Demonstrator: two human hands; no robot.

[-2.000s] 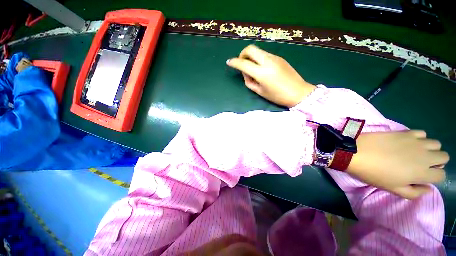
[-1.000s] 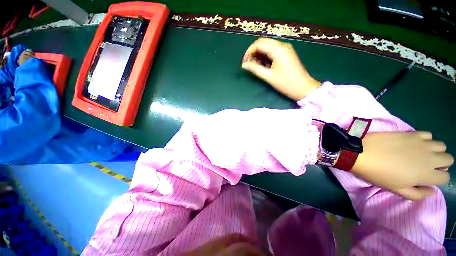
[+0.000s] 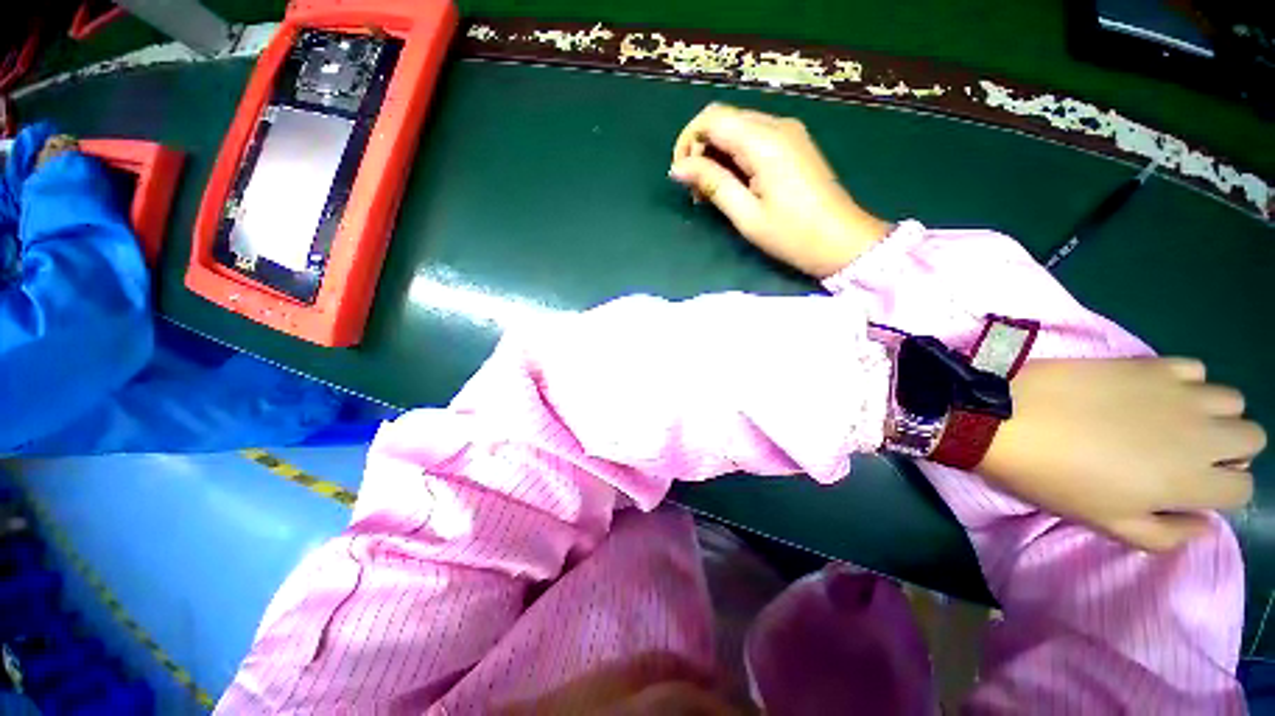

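My arms are crossed over the bench. My left hand (image 3: 1135, 445) lies palm down at the right on my right sleeve, fingers slightly apart, holding nothing visible. Its wrist has a black-faced watch (image 3: 923, 385) and a dark red band (image 3: 969, 438). My right hand (image 3: 766, 182) is above the bench at upper centre, with thumb and fingers curled together and a pale fingertip; no held object shows. At the left, away from both hands, an open tablet (image 3: 297, 182) with a silvery rectangle and dark board area sits in a red-orange tray (image 3: 385, 182).
A slim dark stick with a pale end (image 3: 1105, 217) lies at right near the peeling edge strip (image 3: 755, 63). A dark device (image 3: 1154, 31) is beyond the strip. At far left, a person's blue sleeve (image 3: 84, 266) is beside another red-orange tray (image 3: 158, 196).
My right hand's fingers have gone from extended to curled together. My left hand stays resting on the sleeve. The tray and tablet shift slightly in view, with no hand touching them.
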